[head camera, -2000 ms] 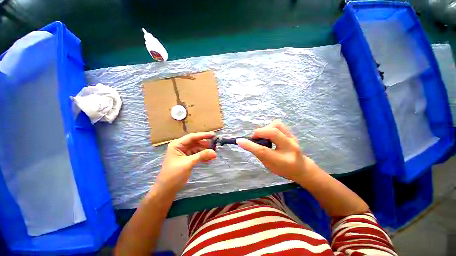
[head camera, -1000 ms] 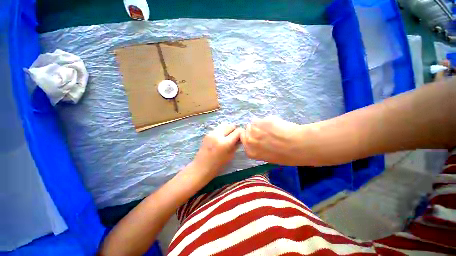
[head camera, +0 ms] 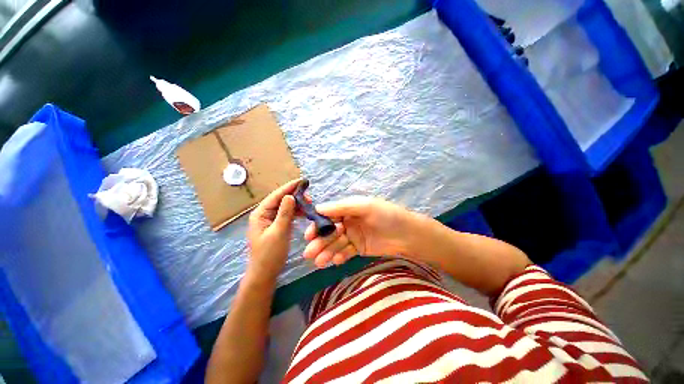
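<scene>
A dark, slim handle-like part (head camera: 313,212) is between my hands, just in front of the cardboard pad (head camera: 241,165). My left hand (head camera: 272,219) pinches its upper end between thumb and fingers. My right hand (head camera: 360,231) is at its thicker lower end, with the palm partly turned up and the fingers curled under it. A small dark end shows at my left fingertips; whether it is a separate piece I cannot tell. A round white glue dish (head camera: 235,175) sits on the pad's dark line.
A white glue bottle (head camera: 177,97) lies behind the pad. A crumpled white cloth (head camera: 129,193) is by the left blue tray (head camera: 112,247). The right blue tray (head camera: 517,97) holds whitish liner and several dark parts (head camera: 507,33). Wrinkled film (head camera: 367,112) covers the bench.
The view has tilted and shifted. My hands were closed together a second ago, hiding the part; now the part shows between them, slanting down to the right, and my right hand has turned and loosened.
</scene>
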